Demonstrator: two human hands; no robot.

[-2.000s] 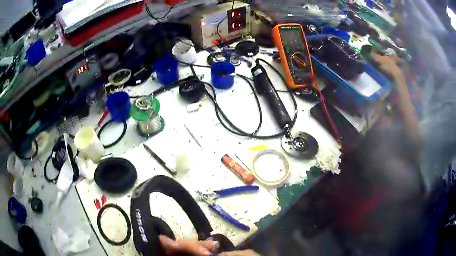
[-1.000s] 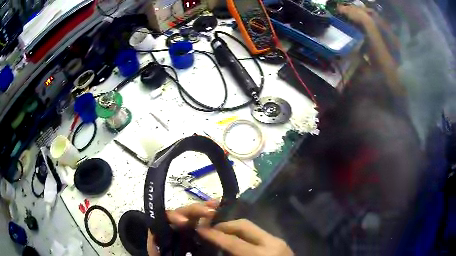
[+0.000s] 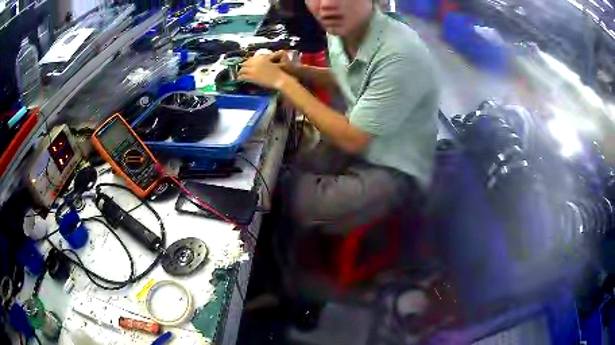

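Note:
Neither of my hands is in the picture, and the headphones are not in view. Nearest in front on the bench lie a pale tape ring [image 3: 168, 302], an orange-red stick [image 3: 139, 325] and a piece of a blue handle [image 3: 162, 338], cut off by the bottom edge. A round metallic disc [image 3: 184, 256] lies beside the tip of a black cylindrical tool [image 3: 129, 226] with a looped black cord. An orange multimeter [image 3: 128, 155] with a red lead stands behind it.
A blue tray [image 3: 232, 143] with black padded parts is at the back. A black flat case [image 3: 216, 201] lies near the bench edge. A coworker in a pale green shirt [image 3: 398, 94] sits at the bench, hands on small parts. Blurred dark items [image 3: 495, 145] fill the right.
The view has swung to the right and up. My hands and the headphones have left the picture. The coworker and the blue tray now show more fully.

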